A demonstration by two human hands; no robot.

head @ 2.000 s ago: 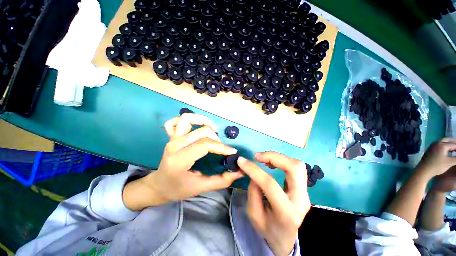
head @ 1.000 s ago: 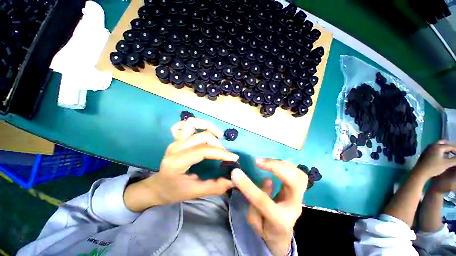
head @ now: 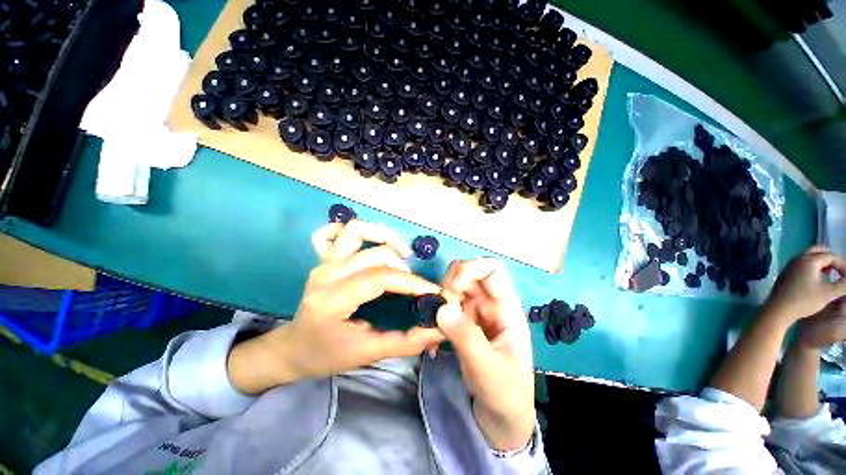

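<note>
My left hand holds a small round black plastic part between thumb and fingertips. My right hand has its thumb and index fingertip against the right side of this part; whether a pad is between them is hidden. Two glossy black parts lie on the bench just beyond my left hand, one at its fingers and one to the right. A small pile of matte black pads lies right of my right hand. Rows of black parts stand on a tan cardboard sheet.
A black tray of parts and a crumpled white cloth are at the left. A clear bag with matte black pads is at the right. Another person's hands are at the right edge. A blue crate is below the bench.
My right hand has moved left and turned, its fingers drawn in closer around the held part. The pad pile beside it now shows fully. My left hand keeps its hold.
</note>
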